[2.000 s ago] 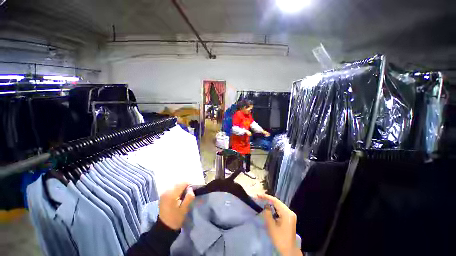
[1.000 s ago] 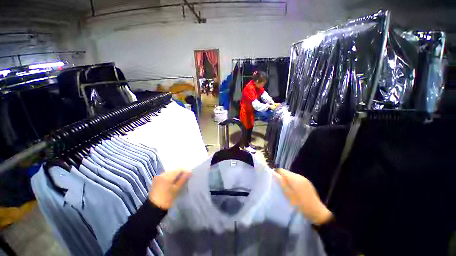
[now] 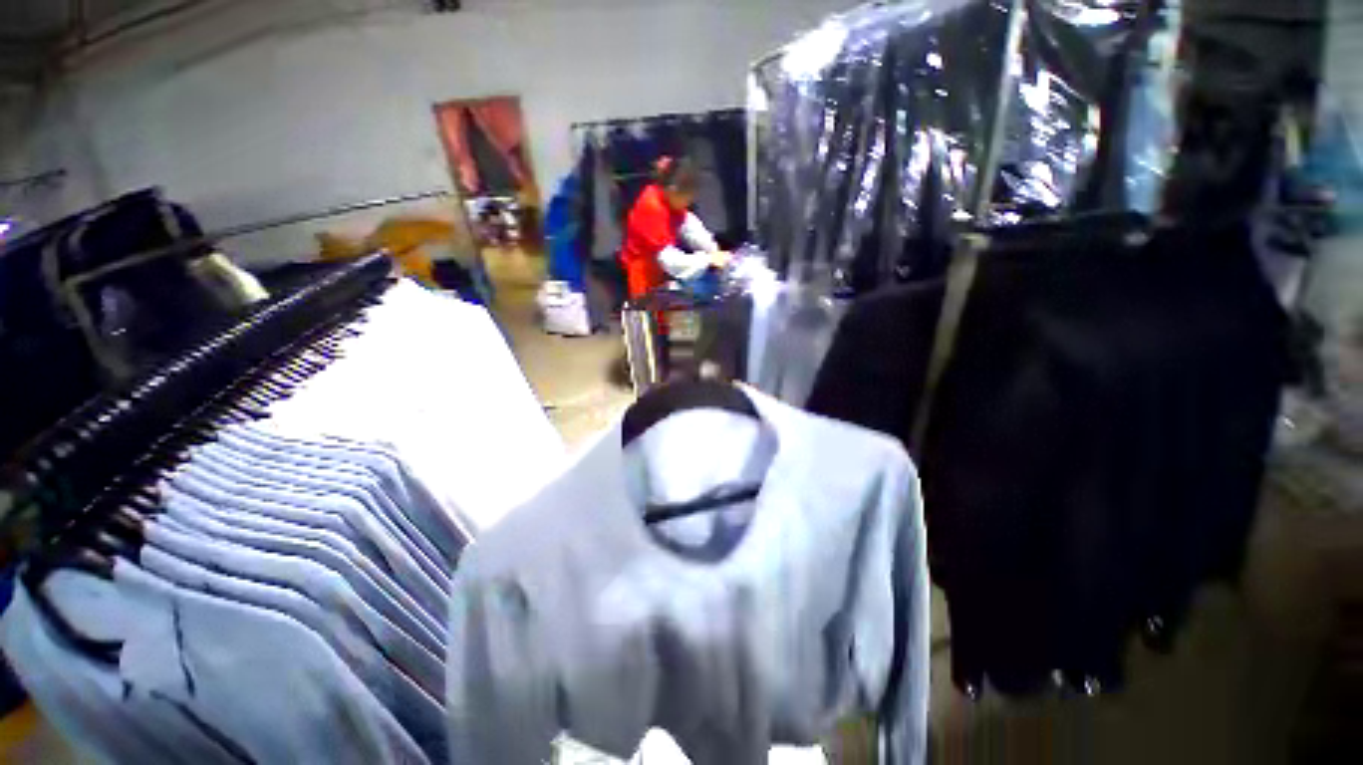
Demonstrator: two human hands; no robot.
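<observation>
A light blue-grey garment [image 3: 680, 628] hangs upright in front of me on a black hanger [image 3: 691, 398], its neck open and the hanger's dark bar showing inside. Its front is blurred. Small bright white patches [image 3: 658, 747] show at its lower front at the frame's bottom edge; I cannot tell what they are. Neither of my hands is in the picture. What holds the hanger up cannot be seen.
Left, a rail of black hangers [image 3: 224, 366] holds blue-grey garments [image 3: 284, 523] and white ones [image 3: 449, 389]. Right, dark garments [image 3: 1106, 448] hang below bagged dark garments [image 3: 882, 165]. A person in red [image 3: 653, 239] stands beyond, near a doorway [image 3: 486, 157].
Both hands, earlier at the garment's shoulders, have left the picture. The garment's collar no longer stands out as it did at first. The view has turned right and down.
</observation>
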